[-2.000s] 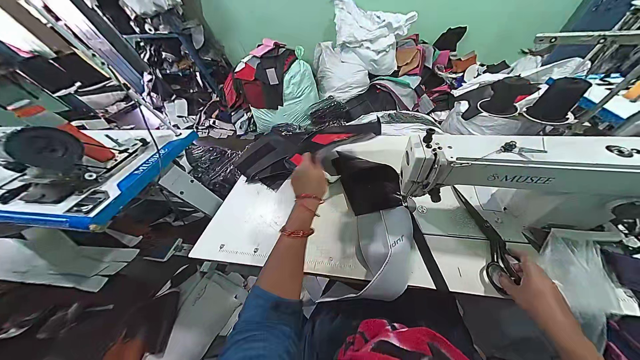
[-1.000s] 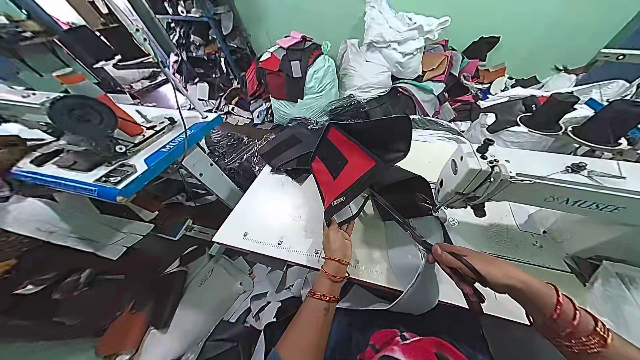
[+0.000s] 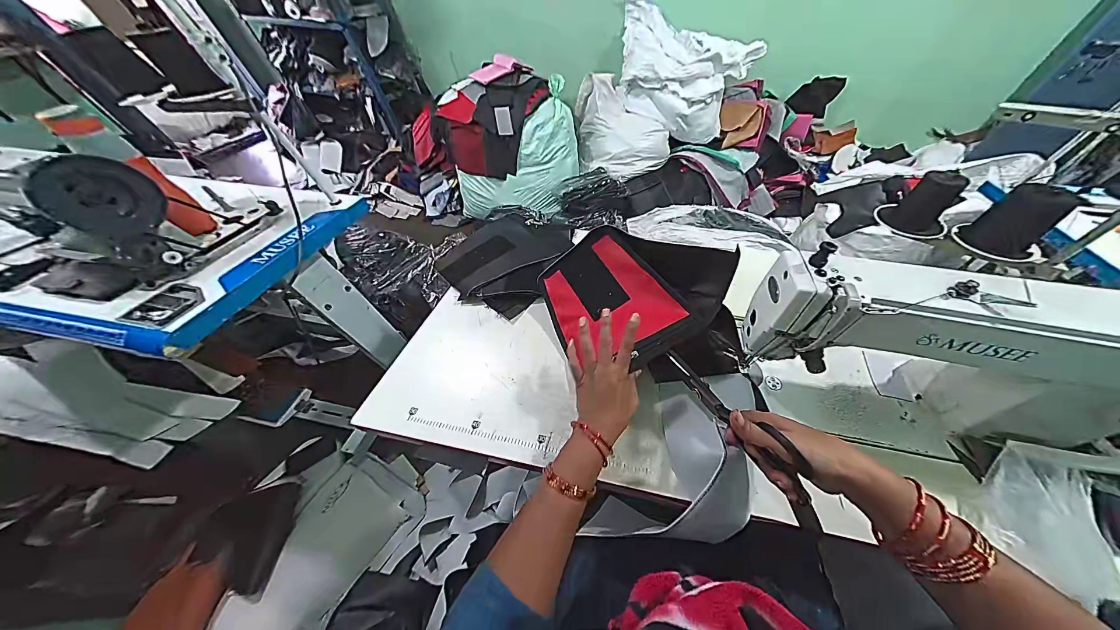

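My left hand [image 3: 605,376] lies with spread fingers on the lower edge of a red and black fabric piece [image 3: 654,317], gripping nothing. This piece rests on black fabric pieces [image 3: 499,262] at the back of the white sewing table [image 3: 490,376]. In my right hand [image 3: 801,451] are large dark scissors [image 3: 704,394], their blades pointing up and left to the lower corner of the red and black piece. A grey-white strip [image 3: 713,472] hangs over the table's front edge. Beside the scissors stands the head of a Musee sewing machine [image 3: 792,302].
Another sewing machine table with a blue edge [image 3: 271,254] stands at the left. Behind the work are a green bag of fabric pieces [image 3: 551,149], white bags [image 3: 621,131] and black thread cones [image 3: 1019,219]. Fabric scraps [image 3: 446,516] lie below the table's front edge.
Two seconds ago the scissors lay toward the table's right; my right hand has brought them left to the red and black piece. My left hand held up that piece one second ago; now it lies flat.
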